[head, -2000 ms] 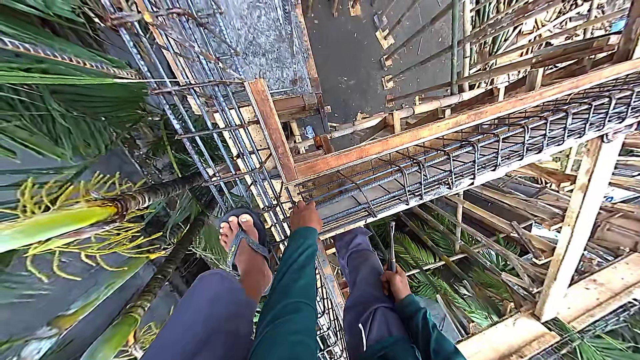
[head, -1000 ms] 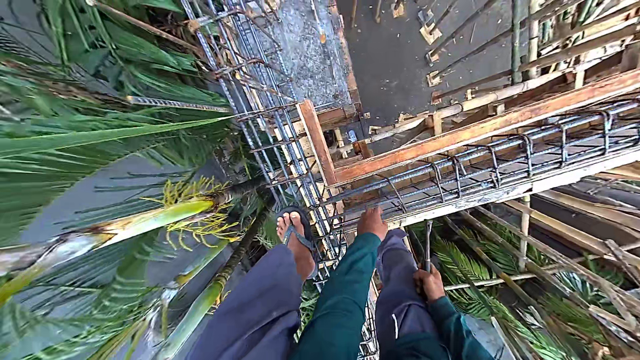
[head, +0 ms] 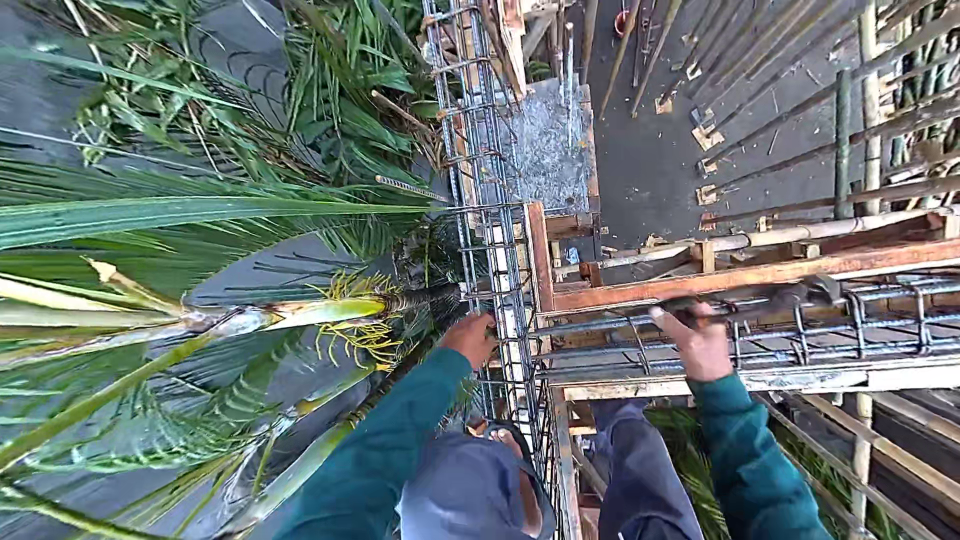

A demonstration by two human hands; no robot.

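My left hand [head: 471,339] grips the outer side of the upright-running rebar cage [head: 491,247], just left of the corner; its fingertips are partly hidden. My right hand [head: 703,341] is closed around the dark handle of a hammer [head: 817,291], whose head points right over the other rebar cage [head: 799,330]. That cage lies between a reddish-brown wooden board [head: 750,279] and a pale-edged board [head: 750,381]. My sandalled foot is at the lower middle, mostly hidden by my knee.
Palm fronds [head: 195,217] and a cut palm stalk [head: 322,311] crowd the left. A single rebar end [head: 412,187] sticks out there. Far below lies a grey floor [head: 645,180] with leaning poles. Bamboo poles [head: 862,457] stand below right.
My left hand has moved left from the corner of the forms to the left rebar cage. My right hand has risen from beside my leg to above the right cage, with the hammer.
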